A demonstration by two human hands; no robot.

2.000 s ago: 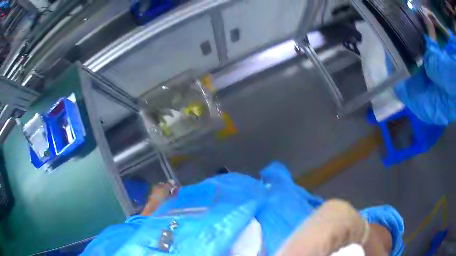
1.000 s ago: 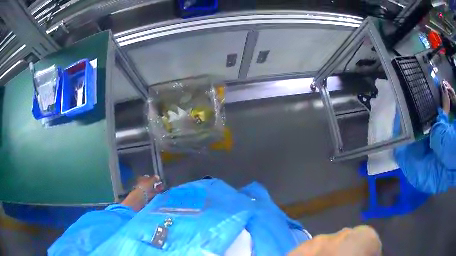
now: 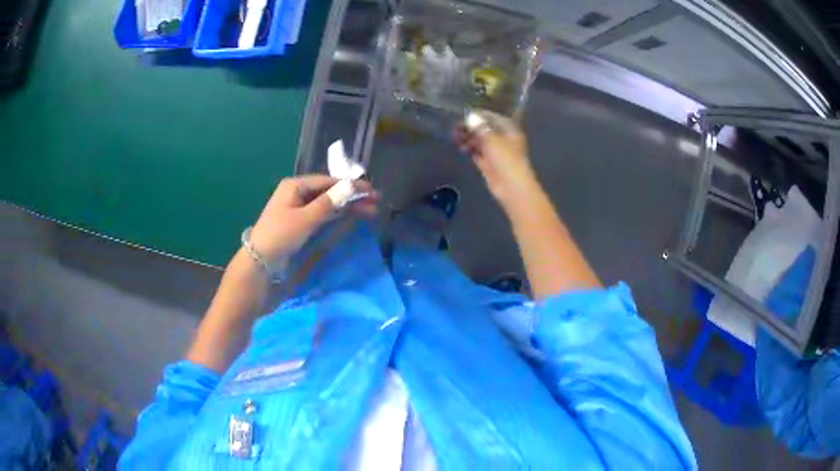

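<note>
My left hand [image 3: 297,213] is raised at the bench edge, thumb and fingers pinched on a small loose white piece [image 3: 342,160] that sticks up from the fingertips. A white finger cot [image 3: 342,191] appears to cover a fingertip of this hand. My right hand [image 3: 495,143] is stretched forward beside the near side of the plastic-lined waste bin [image 3: 527,72]. White shows at its fingertips; the fingers look curled and blurred, and I cannot tell whether that is a cot or something held. The bin has white and yellow scraps inside.
The green bench [image 3: 166,152] is on the left, with blue parts bins [image 3: 249,48] at its far edge. An aluminium frame [image 3: 737,299] stands at the right, with a blue stool [image 3: 714,373] and a coworker's blue sleeve [image 3: 787,396] beside it. My shoe [image 3: 443,200] is on the grey floor.
The view has turned and tilted down. My left hand has come up from the bench leg and now pinches the white piece. My right hand has moved from the bottom edge out to the bin.
</note>
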